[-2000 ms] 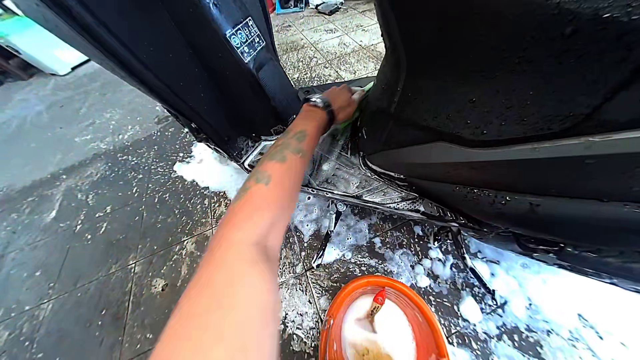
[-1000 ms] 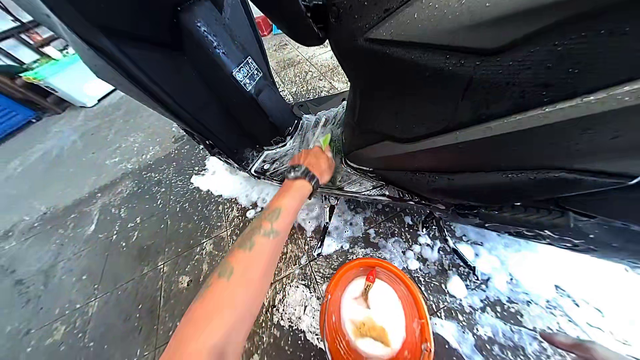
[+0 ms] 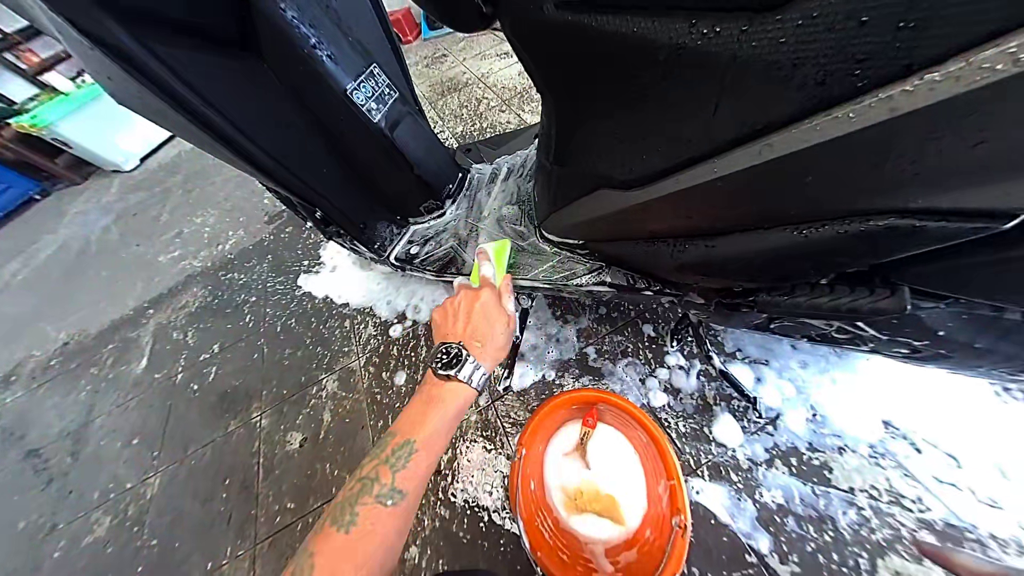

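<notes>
My left hand (image 3: 478,316), with a steel watch on its wrist, holds a lime-green scrubber (image 3: 498,256) against the near edge of a scooter's black footboard (image 3: 500,212). Thin suds coat the ribbed footboard. One finger lies along the top of the scrubber. Of my right hand (image 3: 956,560) only a dark, blurred finger shows at the bottom right edge; the rest is out of view. Below the scooter, an orange bucket (image 3: 524,488) holds white foam (image 3: 596,472) with a brownish patch, and a red-handled brush (image 3: 588,432) stands in it.
The scooter's front leg shield (image 3: 232,104) rises on the left and its body panel (image 3: 760,104) on the right. A kickstand (image 3: 724,368) reaches down to the wet tiled floor (image 3: 200,432). Foam (image 3: 880,424) spreads at right. A pale bin (image 3: 112,128) stands far left.
My left hand has moved with the scrubber from the far side of the footboard to its near edge. A finger of my right hand has come into view at bottom right.
</notes>
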